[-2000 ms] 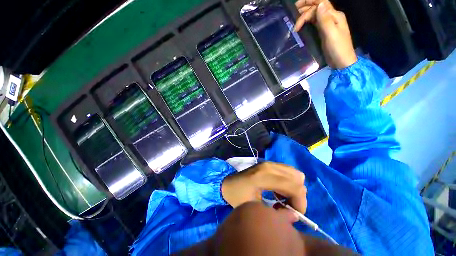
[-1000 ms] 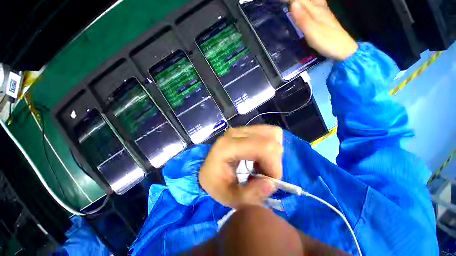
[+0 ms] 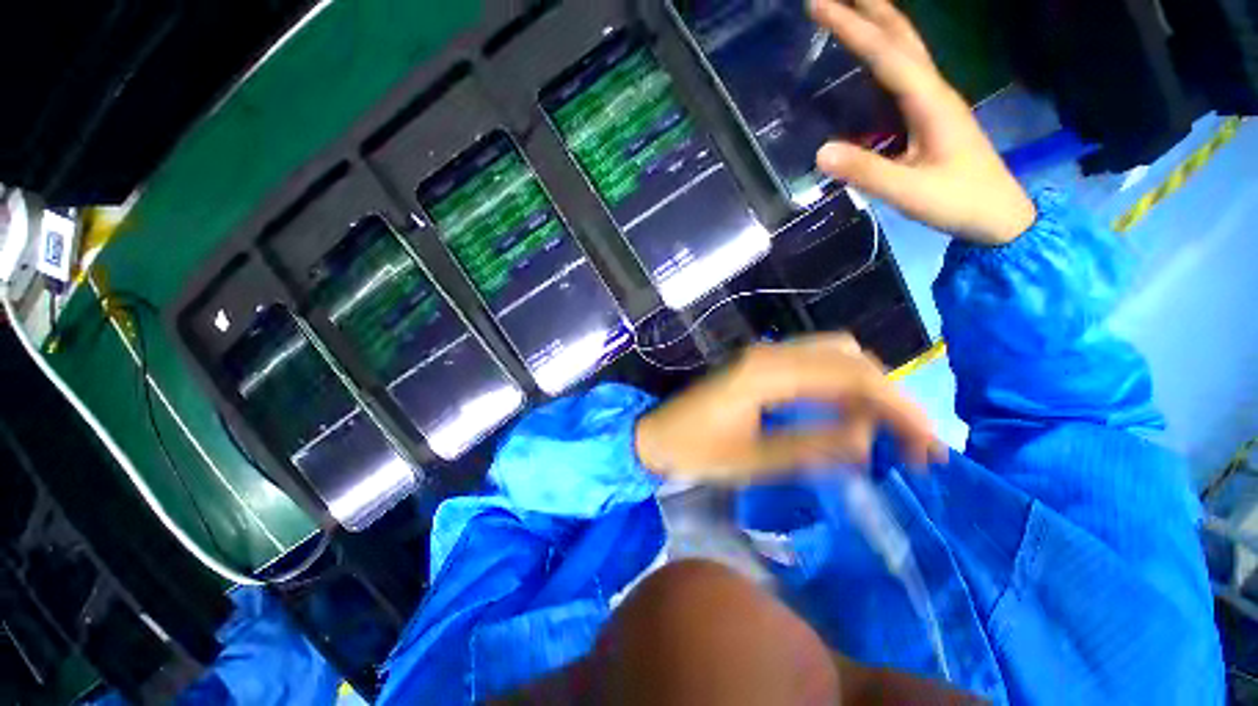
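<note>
A black tray [image 3: 320, 207] holds five smartphones side by side. The nearer phones, such as the second from the right [image 3: 649, 152], show green text rows. The rightmost phone [image 3: 766, 69] has a dark screen. My right hand [image 3: 938, 152] is over its right side, thumb and fingers apart, partly hiding it. My left hand [image 3: 786, 414] is blurred at my lap, its fingers spread, with no held item visible. A white cable with an inline piece [image 3: 890, 531] hangs blurred below it. A thin white wire [image 3: 731, 297] loops below the tray.
A green mat [image 3: 228, 152] lies under the tray. A white adapter with a label [image 3: 53, 248] and a thick white cord [image 3: 145, 517] are at the left. More black trays [image 3: 855, 297] are below the bench edge. Blue floor with yellow-black tape [image 3: 1173, 186] shows at the right.
My left hand has opened from its curled grip around the white cable and moved right. My right hand's thumb and fingers have spread apart, and the hand has shifted slightly right and down.
</note>
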